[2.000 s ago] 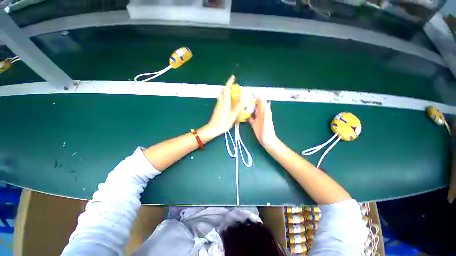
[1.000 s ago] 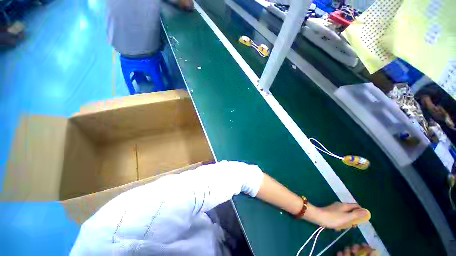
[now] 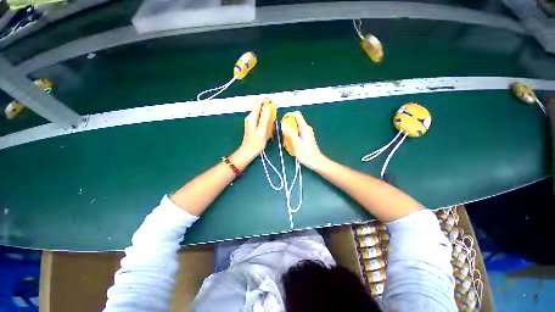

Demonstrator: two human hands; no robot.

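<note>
My left hand (image 3: 258,129) is closed around a yellow corded unit (image 3: 269,117) at the middle of the green worktop (image 3: 152,177), just below the divider rail. My right hand (image 3: 304,141) holds a second yellow unit (image 3: 291,131) close beside it, the two a small gap apart. A white doubled cord hangs down from each unit over the worktop. A thin white seam line (image 3: 291,213) runs down between the hands to the near edge.
A round yellow unit (image 3: 412,119) lies at the right, another (image 3: 522,92) at the far right. Beyond the off-white rail (image 3: 164,111) lie more units (image 3: 245,65). A filled carton (image 3: 370,256) stands below right, an open brown carton (image 3: 73,280) below left.
The view has swung back from the empty carton and blue floor to the worktop. Compared with two seconds ago, the hands and the units are slightly farther apart, and another unit shows in the far lane.
</note>
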